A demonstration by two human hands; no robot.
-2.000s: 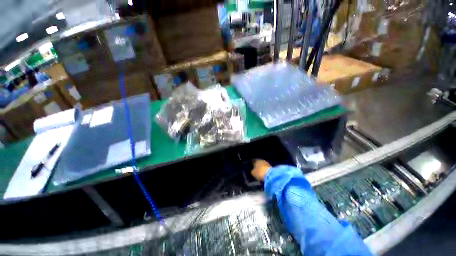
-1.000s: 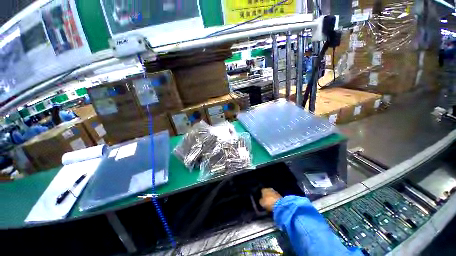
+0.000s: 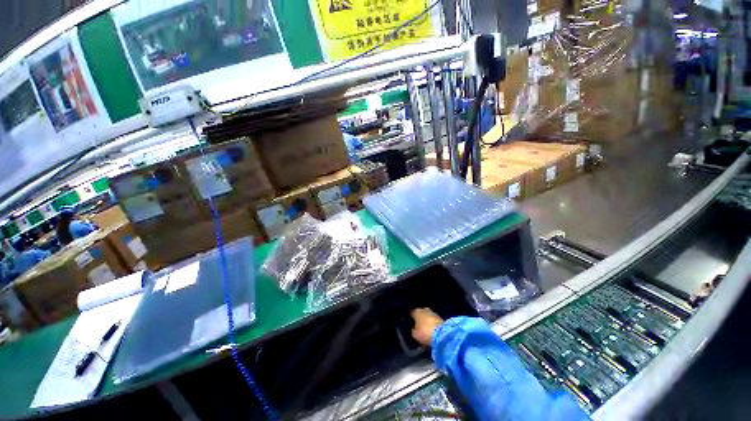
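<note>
My right hand [image 3: 424, 326], in a blue sleeve, reaches over the near conveyor rail into the dark space under the green bench. Its fingertips are at a black bin or tray [image 3: 405, 335]; they are partly lost in the dark, and I cannot tell whether they hold anything. Green circuit boards [image 3: 597, 344] lie in a row on the conveyor, right of the sleeve and partly under it. My left hand is not in view.
On the green bench [image 3: 288, 322] lie bagged metal parts [image 3: 333, 259], a clear blister tray [image 3: 436, 210], a grey-blue folder [image 3: 193, 312] and white paper [image 3: 86, 349] with a pen. A blue coiled cord [image 3: 229, 316] hangs in front. Cartons [image 3: 305, 152] stand behind.
The view has tilted up and then swung right, so the bench sits further left in the picture. My right hand stays in the dark space under the bench.
</note>
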